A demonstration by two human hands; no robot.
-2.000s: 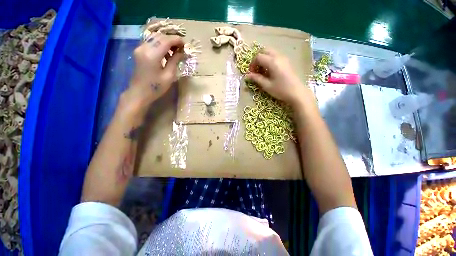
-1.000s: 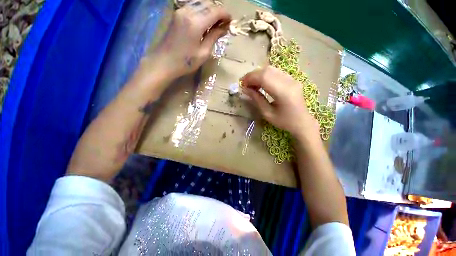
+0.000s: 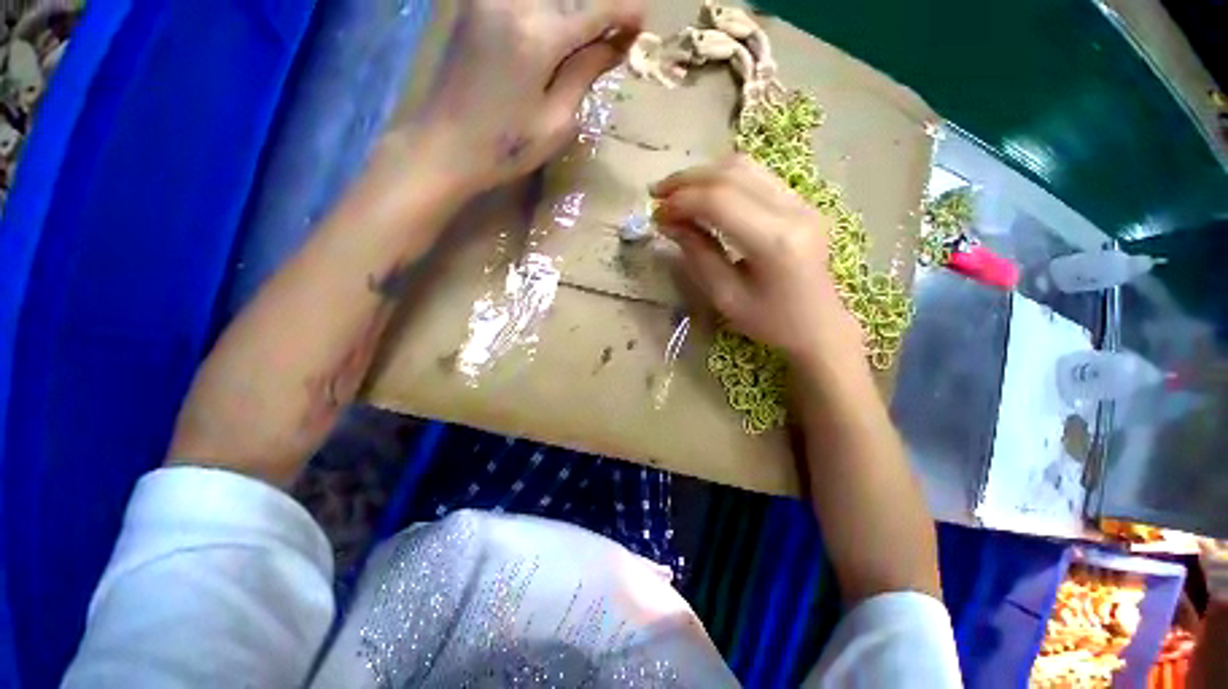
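My left hand point(image 3: 519, 88) is at the top edge of the picture, its fingertips closed on a beige moulded piece point(image 3: 660, 61) with splayed ends; most of the piece is hidden. My right hand point(image 3: 761, 256) is over the middle of the cardboard board point(image 3: 579, 384). Its thumb and finger pinch a small yellow-green ring point(image 3: 657, 209), mostly covered, beside a small white knob or dab point(image 3: 636, 229). More yellow-green rings point(image 3: 865, 303) lie heaped right of and partly under my right forearm. Beige pieces point(image 3: 734, 41) lie above the heap, beside the held piece.
A large blue bin point(image 3: 148, 175) stands at the left. On the metal bench at the right are a small heap of scraps point(image 3: 947, 222), a pink-red item point(image 3: 983, 267), a stained white sheet point(image 3: 1030, 417) and squeeze bottles point(image 3: 1098, 269). A crate of orange-yellow parts point(image 3: 1088, 633) is lower right.
The view has tilted. My right hand has moved left from the ring heap to the white knob with a ring. My left hand still holds the beige piece, now near the top edge.
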